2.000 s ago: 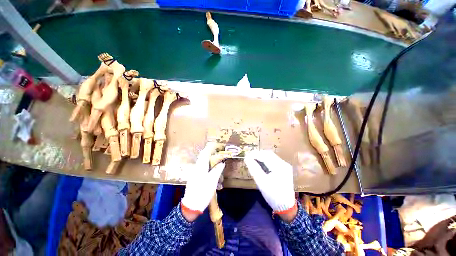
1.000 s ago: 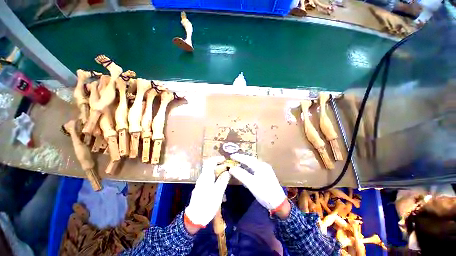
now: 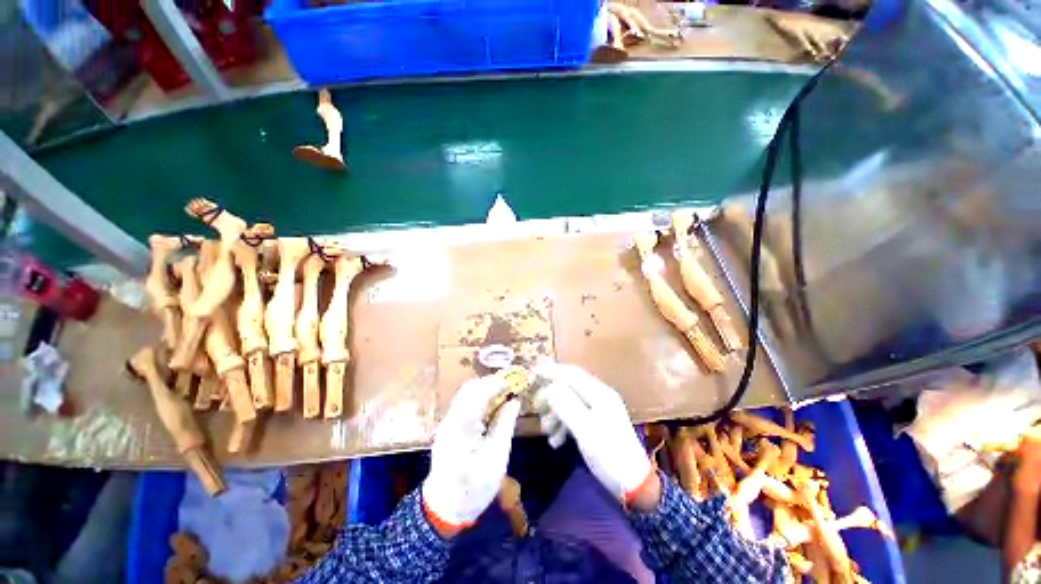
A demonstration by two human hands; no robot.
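My left hand (image 3: 470, 447), in a white glove with a red-orange cuff, holds a tan figurine leg (image 3: 509, 386) by its foot end near the bench's front edge. The leg's lower part (image 3: 513, 504) hangs below my left hand. My right hand (image 3: 588, 424), in a white glove, is beside the foot with its fingers bent; whether it grips anything is hidden. The stained work board (image 3: 527, 325) lies just beyond, with a small whitish oval dish (image 3: 495, 357) on it.
Several legs (image 3: 282, 314) lie at left; two (image 3: 676, 299) lie at right beside a metal hood (image 3: 913, 205) and black cable (image 3: 758, 274). One leg (image 3: 331, 131) is on the green belt (image 3: 400, 148). Blue totes (image 3: 873, 491) are below; another (image 3: 434, 40) is beyond.
The view has shifted. The leg on the belt has moved left. A leg was added at the left row's front between the first two frames. My right hand has drawn slightly away from the foot.
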